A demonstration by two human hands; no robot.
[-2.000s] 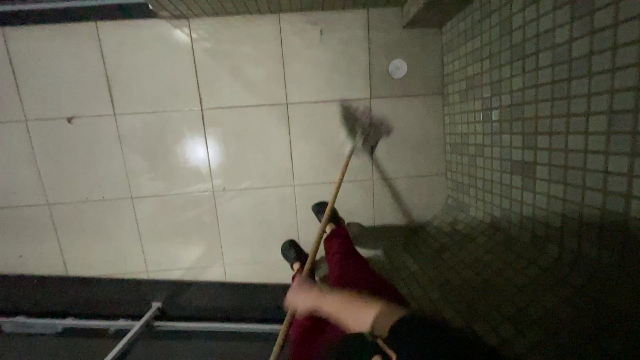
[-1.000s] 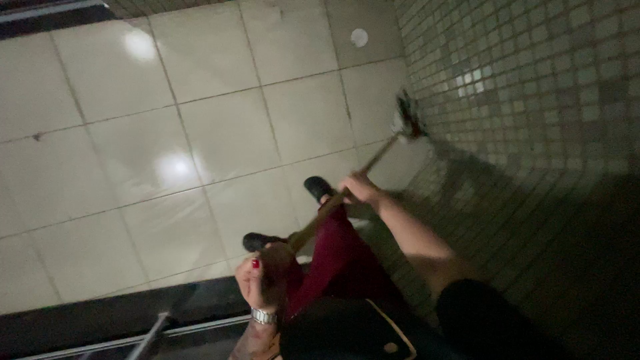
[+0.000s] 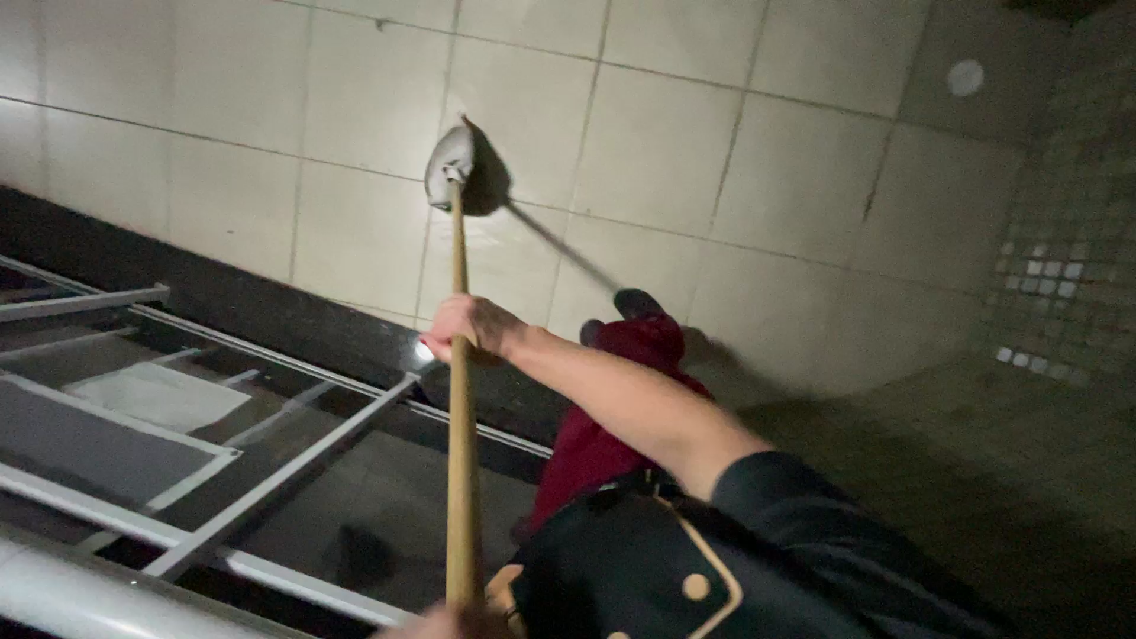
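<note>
A mop with a long wooden handle reaches from the bottom of the view up to the tiled floor. Its pale grey head rests on the light tiles, a dark shadow beside it. My right hand is closed around the middle of the handle, the arm stretched out in front of my body. Lower down, my left hand grips the handle's upper end at the bottom edge, mostly cut off by the frame.
A metal railing with a thick pale rail runs along the lower left, beyond a dark floor border. At right stands a wall of small mosaic tiles. A round white disc lies on the floor at upper right.
The mop head has moved from beside the mosaic wall across the floor towards the railing side. Both hands stay on the handle. The view has shifted towards the railing.
</note>
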